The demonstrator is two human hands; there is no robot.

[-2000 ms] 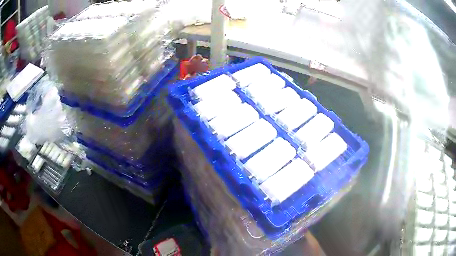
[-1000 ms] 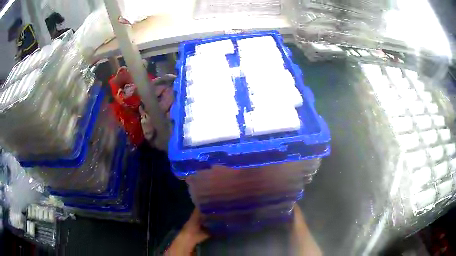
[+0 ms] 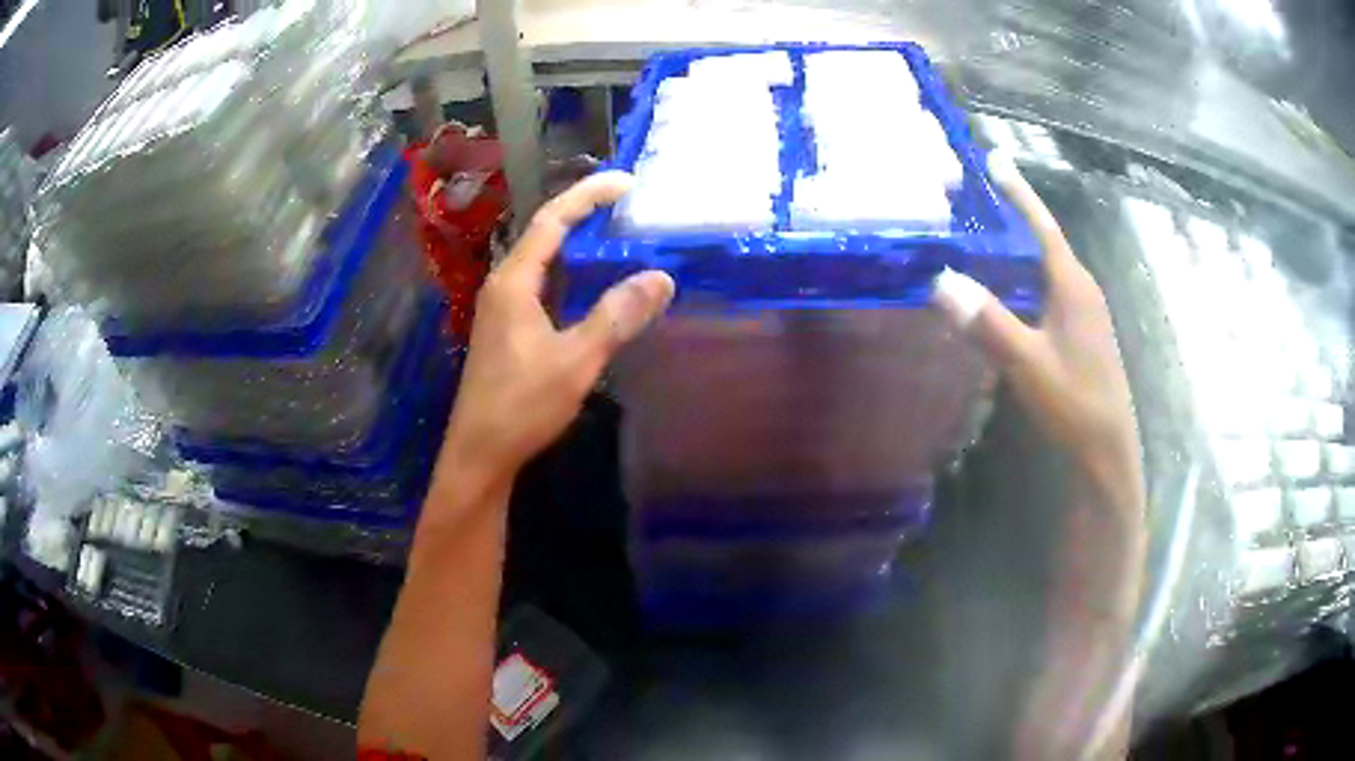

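Note:
A tall tray stack (image 3: 788,402) stands upright in front of me, blurred, with blue bands low down. Its top is a blue blister tray (image 3: 803,271) holding two rows of white plastic housings (image 3: 716,146). My left hand (image 3: 543,320) grips the tray's near left corner, thumb on the front and fingers along the side. My right hand (image 3: 1048,327) grips the near right corner the same way, with a white cover on the thumb tip. The fingers' far ends are partly hidden by the tray rim.
Another tray stack (image 3: 223,223) stands at left. A clear poly bag (image 3: 75,431) and a small tray of white pieces (image 3: 131,543) lie below it. Trays of white housings (image 3: 1278,431) are at right. A pale post (image 3: 508,119) rises behind. A red-bordered label (image 3: 523,696) lies near the front edge.
My hands have moved from low on the stack up to the top blue tray's near corners. The stack now appears farther forward and slightly right in view.

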